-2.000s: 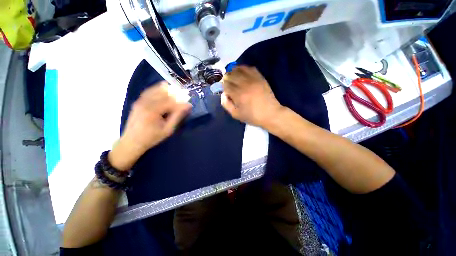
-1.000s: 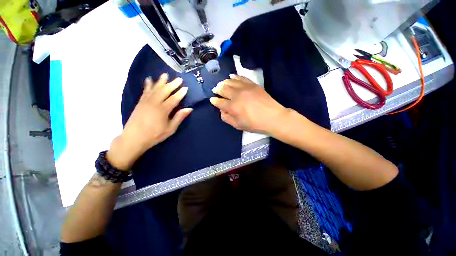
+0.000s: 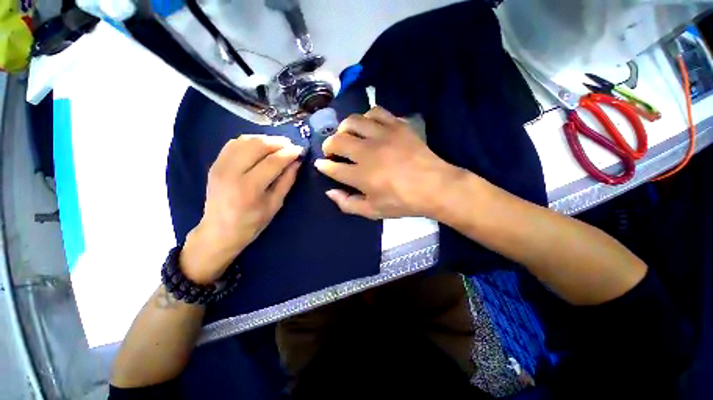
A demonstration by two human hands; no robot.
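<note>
A dark navy panel (image 3: 313,250) lies flat on the machine table under both hands. My left hand (image 3: 252,183) is left of the presser foot (image 3: 304,131), its thumb and forefinger pinched together on the cloth just in front of the foot. My right hand (image 3: 387,164) rests on the cloth right of the foot, fingers bent and apart, thumb spread towards me. A grey-white knob (image 3: 323,120) stands beside the foot, close to the right fingertips. The cloth edge under the fingertips is hard to make out.
Another navy part (image 3: 461,86) spreads to the right behind my right arm. Red-handled scissors (image 3: 602,141) and yellow-green snips (image 3: 633,100) lie at the right, near an orange cord (image 3: 689,117). A printed ruler (image 3: 313,295) runs along the table's front edge.
The left fingers have gone from spread flat to pinched near the foot. The right hand stays beside the foot, its thumb now more apart. The view has shifted and tilted slightly.
</note>
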